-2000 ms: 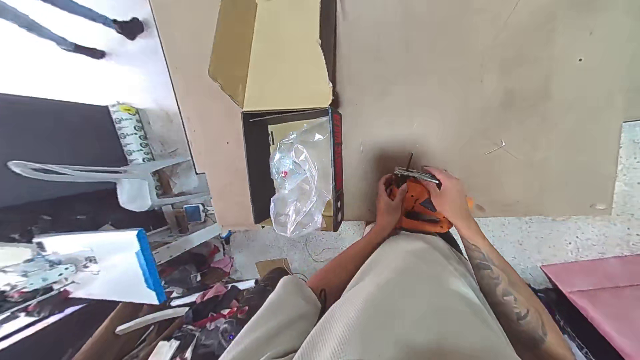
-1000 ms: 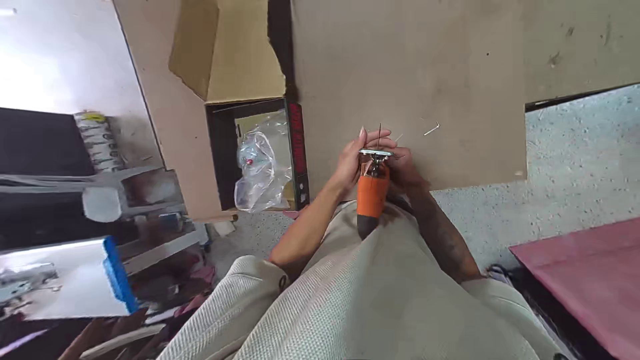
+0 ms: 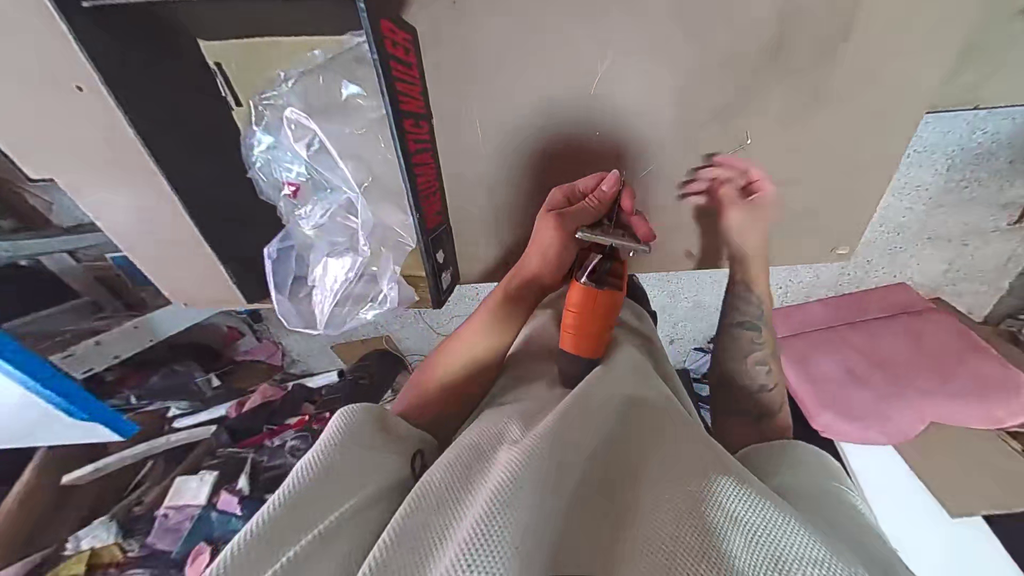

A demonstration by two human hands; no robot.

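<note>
An orange and black jigsaw [image 3: 592, 312] rests upright against my clothed lap, its metal base plate [image 3: 613, 238] facing the table edge. A thin blade [image 3: 618, 200] sticks out past the plate. My left hand [image 3: 588, 216] holds the saw at the blade and plate, with the thumb beside the blade and fingertips behind it. My right hand [image 3: 732, 196] is off the saw, blurred, over the board to the right, its fingers somewhat apart. Just beyond its knuckles lies a small metal hex key [image 3: 744, 146], partly hidden by the hand.
An open pneumatic nailer box [image 3: 412, 152] with a clear plastic bag [image 3: 336, 240] stands at left on the brown board [image 3: 512, 96]. A pink padded piece [image 3: 904, 360] lies at right. Mixed scraps [image 3: 192, 496] cover the lower left. A blue-edged white panel [image 3: 64, 384] juts in at left.
My right hand has left the jigsaw and moved out to the right, beside the hex key. The left hand stays on the saw. The saw has turned since the oldest frame. The view is closer to the table.
</note>
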